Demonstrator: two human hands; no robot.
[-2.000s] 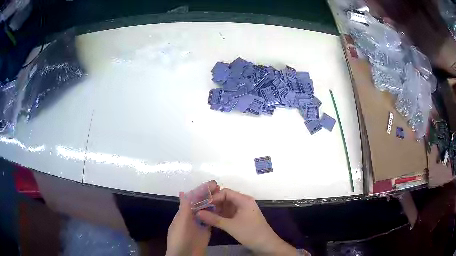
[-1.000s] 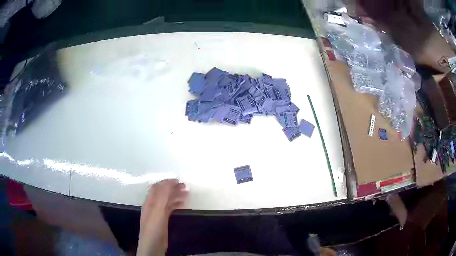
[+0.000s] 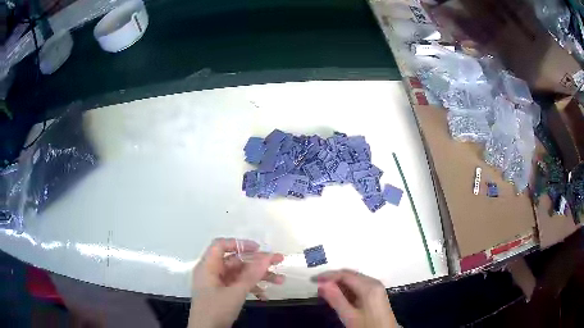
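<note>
My left hand [image 3: 224, 275] is above the front edge of the white tabletop and holds a clear plastic case [image 3: 244, 251], seen as thin shiny outlines between the fingers. My right hand [image 3: 362, 296] is to its right at the same edge, thumb and fingers close together; blur hides whether it grips anything. A lone purple-blue square piece [image 3: 315, 256] lies printed side up just beyond my right fingertips. A heap of similar purple-blue pieces [image 3: 307, 166] lies farther back on the tabletop.
A thin green strip [image 3: 413, 214] lies near the bench's right edge. Cardboard [image 3: 480, 224] at the right bears clear bags [image 3: 474, 102], a white strip and a small purple-blue square. A shiny clear bag [image 3: 57, 166] is at the left; a white ring roll [image 3: 121, 29] is behind.
My left hand, seen without a case a second ago, now holds a clear one. My right hand has come in beside the lone square. The view has tilted up, showing the white roll.
</note>
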